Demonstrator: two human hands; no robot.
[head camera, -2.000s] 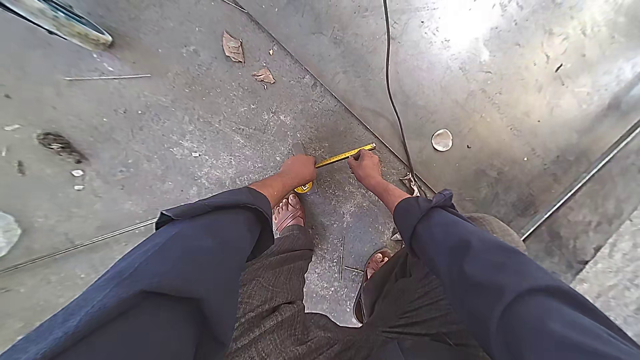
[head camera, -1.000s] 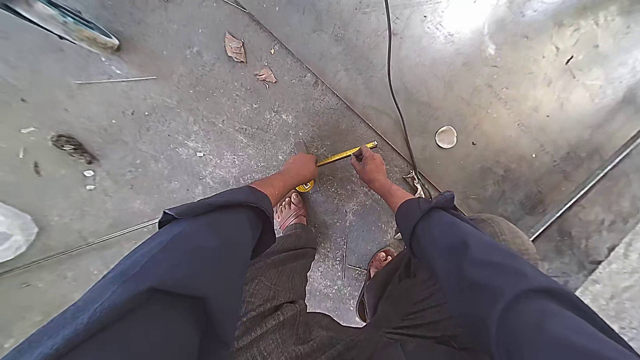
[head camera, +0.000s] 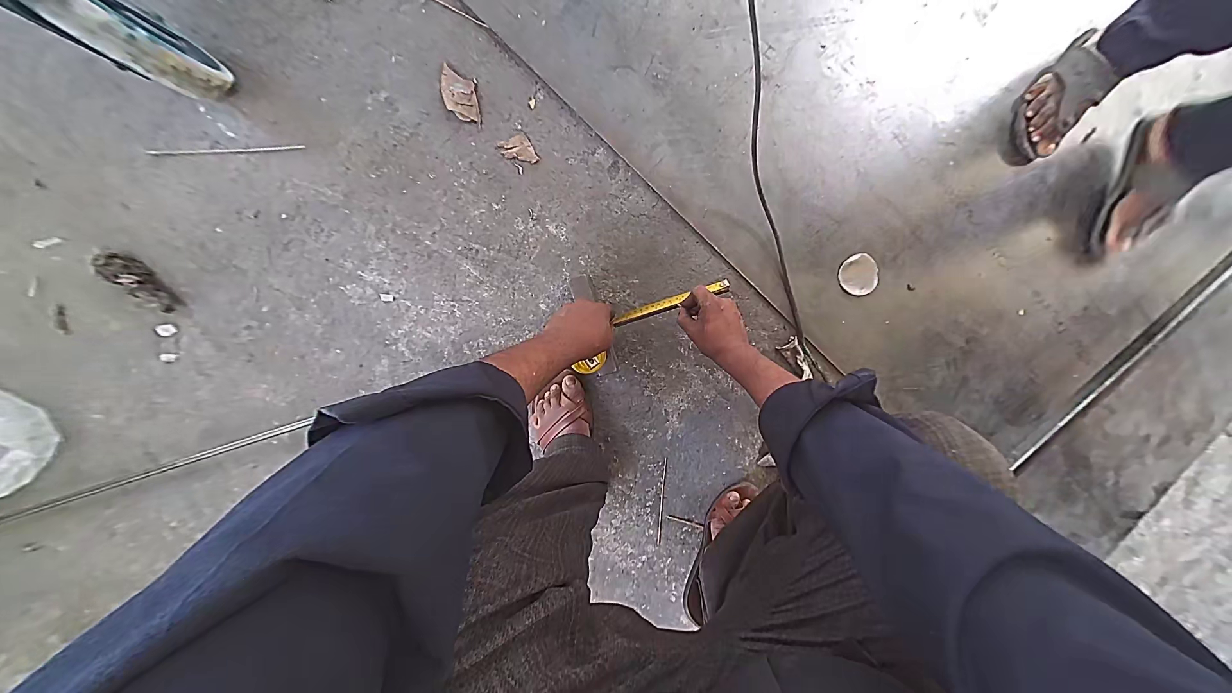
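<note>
My left hand (head camera: 581, 328) is closed around a yellow tape measure (head camera: 589, 363), whose round case shows just below the fingers. A short length of its yellow blade (head camera: 656, 309) runs out to the right. Near the blade's free end, my right hand (head camera: 714, 322) pinches it between thumb and fingers, with the tip poking out beyond. A flat grey metal piece (head camera: 581, 287) shows just above my left hand; how it meets the hand is hidden. Both hands are low over the metal sheet floor, in front of my feet.
A black cable (head camera: 757, 144) runs down past my right hand along a sheet seam. Dry leaf-like scraps (head camera: 460, 94), a thin rod (head camera: 226, 150), a pale disc (head camera: 859, 274) and a long metal bar (head camera: 1121, 361) lie around. Another person's sandalled feet (head camera: 1049, 106) are at upper right.
Another person's feet have come into view at the upper right. My hands keep their hold on the tape measure and its blade, with no plain move.
</note>
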